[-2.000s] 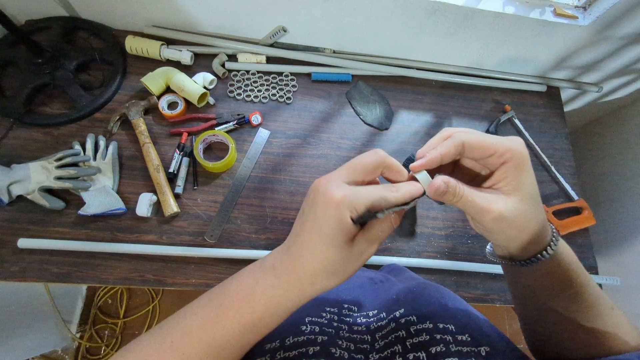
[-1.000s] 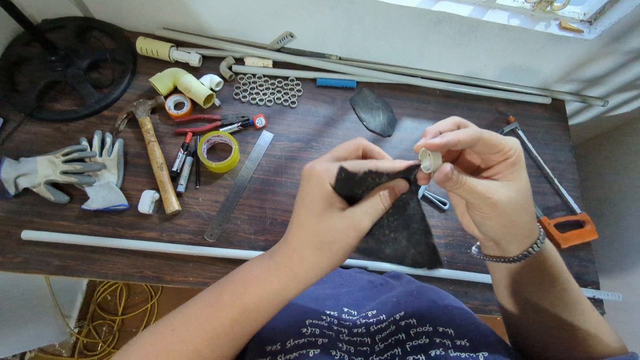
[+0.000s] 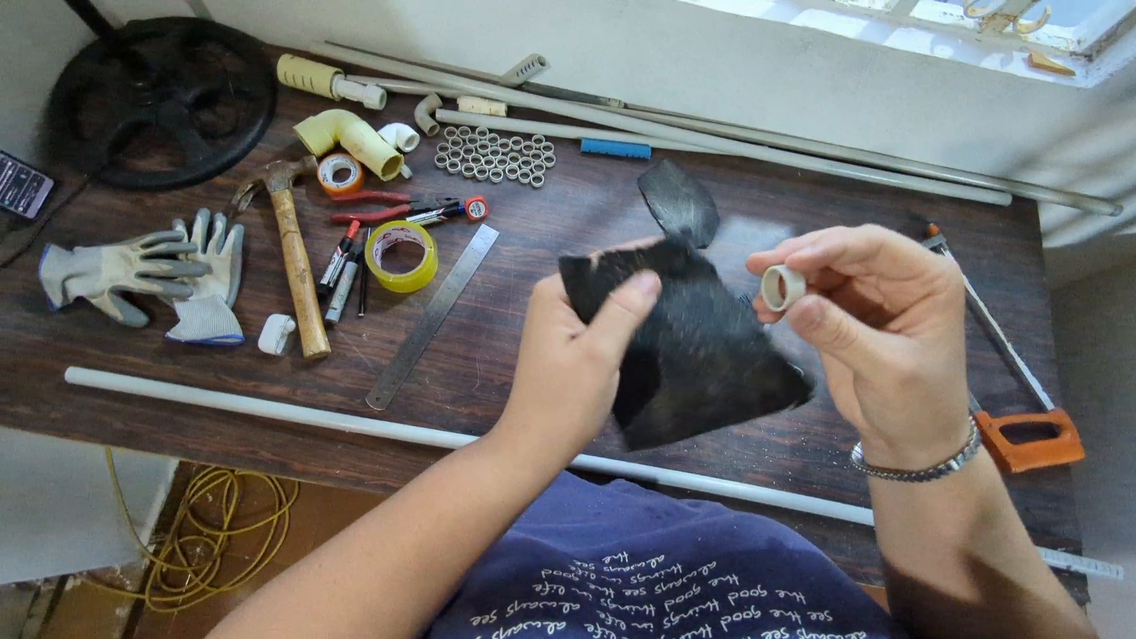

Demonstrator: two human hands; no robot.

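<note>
My left hand (image 3: 581,346) grips a dark sheet of sandpaper (image 3: 701,355), thumb on top, over the middle of the table. To its right, my right hand (image 3: 879,328) pinches a short off-white plastic pipe ring (image 3: 784,288) between thumb and fingers, its opening turned toward the left. Ring and sheet are apart. Beyond the sheet lies another dark piece (image 3: 679,202), its near end meeting the sheet's outline. Many similar rings (image 3: 495,156) stand grouped near the back. A long white pipe (image 3: 266,406) runs along the front edge, passing behind my left forearm.
A hacksaw (image 3: 1029,439) lies at the right. Left of my hands are a steel ruler (image 3: 433,317), yellow tape (image 3: 402,256), markers (image 3: 342,275), pliers (image 3: 382,207), a claw hammer (image 3: 297,257) and work gloves (image 3: 133,271). Long pipes (image 3: 799,153) lie along the wall. A yellow cable (image 3: 222,532) is coiled below.
The sandpaper, folded around my fingers at first, now hangs spread out in my left hand. The ring, which was against the sheet, is now apart from it in my right hand.
</note>
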